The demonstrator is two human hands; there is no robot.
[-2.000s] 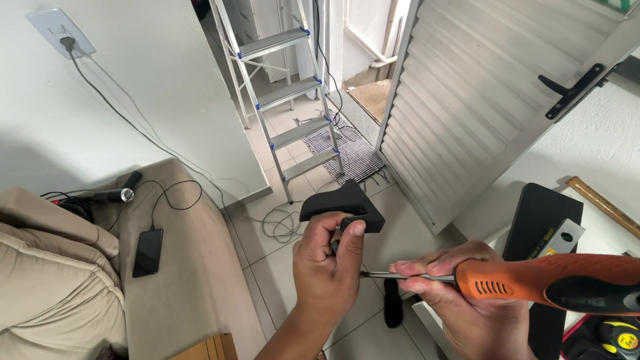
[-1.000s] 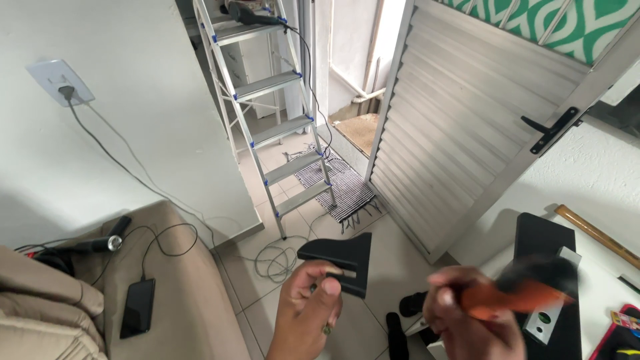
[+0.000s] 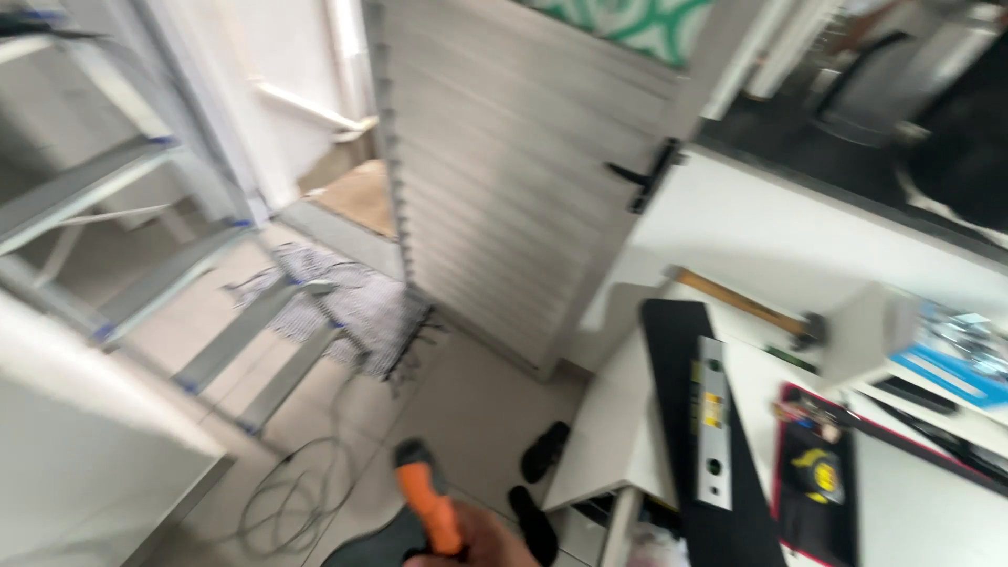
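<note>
At the bottom centre my right hand [image 3: 492, 539] is closed around an orange and black powered screwdriver [image 3: 429, 504], whose black end points up and left. A dark curved piece [image 3: 378, 542], perhaps the black bracket, shows beside the tool at the bottom edge. My left hand is out of view. The screwdriver's bit cannot be seen, and the picture is blurred.
An aluminium stepladder [image 3: 224, 335] stands left, by a woven rug [image 3: 346, 307] and a coiled cable [image 3: 295, 496]. Right, a white desk [image 3: 929, 488] holds a black board [image 3: 677, 354], a spirit level [image 3: 714, 425], a hammer [image 3: 740, 303] and a tape measure [image 3: 819, 475]. A louvred door [image 3: 512, 173] stands behind.
The view has swung right. My left hand, seen earlier holding the black bracket, has left the view. My right hand still holds the orange tool, now pointing a different way.
</note>
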